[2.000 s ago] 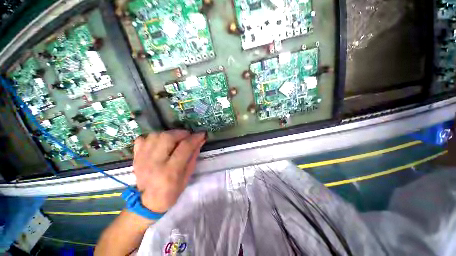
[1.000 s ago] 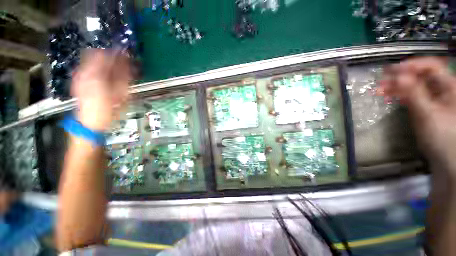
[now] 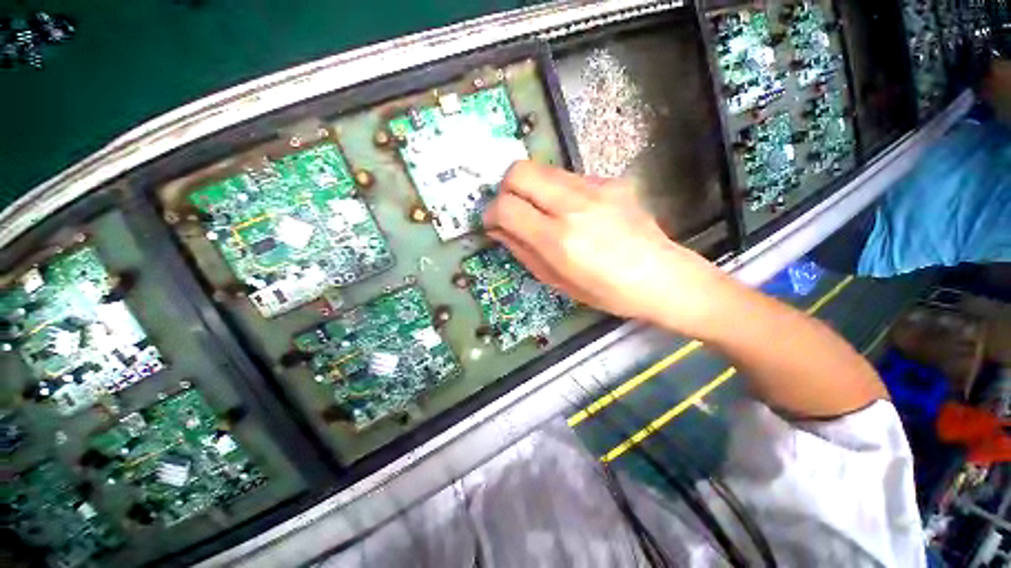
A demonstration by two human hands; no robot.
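Observation:
My right hand (image 3: 577,239) reaches in from the right, over the pallet in front of me. Its fingertips are bunched at the lower right edge of the upper right circuit board (image 3: 460,150). Whether a part is between the fingers cannot be seen. The hand and wrist partly cover the lower right board (image 3: 510,294). The upper left board (image 3: 290,222) and lower left board (image 3: 383,353) lie uncovered in the same pallet (image 3: 427,264). My left hand is out of the picture.
Another pallet with boards (image 3: 166,455) lies to the left, and one (image 3: 776,111) farther right. Small pale bits (image 3: 610,111) lie between pallets. Metal rails (image 3: 266,94) run along both sides. Dark components (image 3: 33,39) lie on the green mat. A blue-clothed person's part (image 3: 942,205) shows at right.
My right hand has moved from the right side down to the upper right board. My left hand, raised at the left before, has left the picture. The view has turned and moved closer.

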